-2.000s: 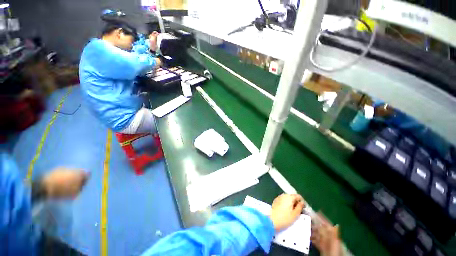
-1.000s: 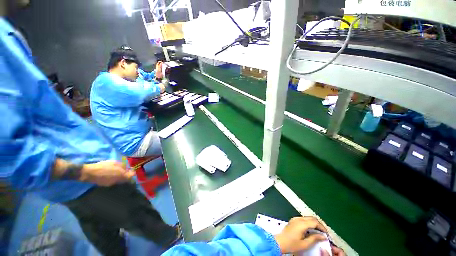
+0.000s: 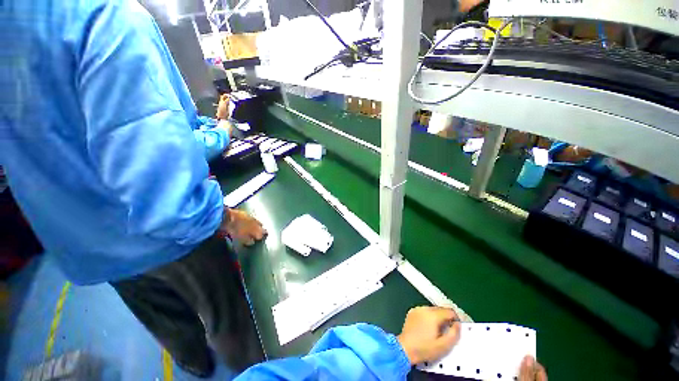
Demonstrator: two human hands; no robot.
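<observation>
A white sticker sheet (image 3: 488, 350) with spaced dark dots lies flat between my hands at the bottom right. My left hand (image 3: 430, 336) grips its left end with thumb and fingers. My right hand (image 3: 531, 370) is at its right end, mostly cut off by the lower edge, with fingertips on the sheet. Stacked white sheets (image 3: 327, 294) with faint dot rows lie on the dark green bench (image 3: 260, 275) left of my hands. A curled white piece (image 3: 307, 234) lies farther up the bench.
A person in a blue smock (image 3: 126, 141) stands at the left, a hand on the bench edge. Another worker is partly hidden behind. A white post (image 3: 394, 149) rises beside the bench. Black phone trays (image 3: 543, 231) sit at the right past the green conveyor belt (image 3: 461, 260).
The sheet is now spread out between my hands, dots showing. The standing person has moved in from the left and largely covers the seated worker. The view has shifted slightly.
</observation>
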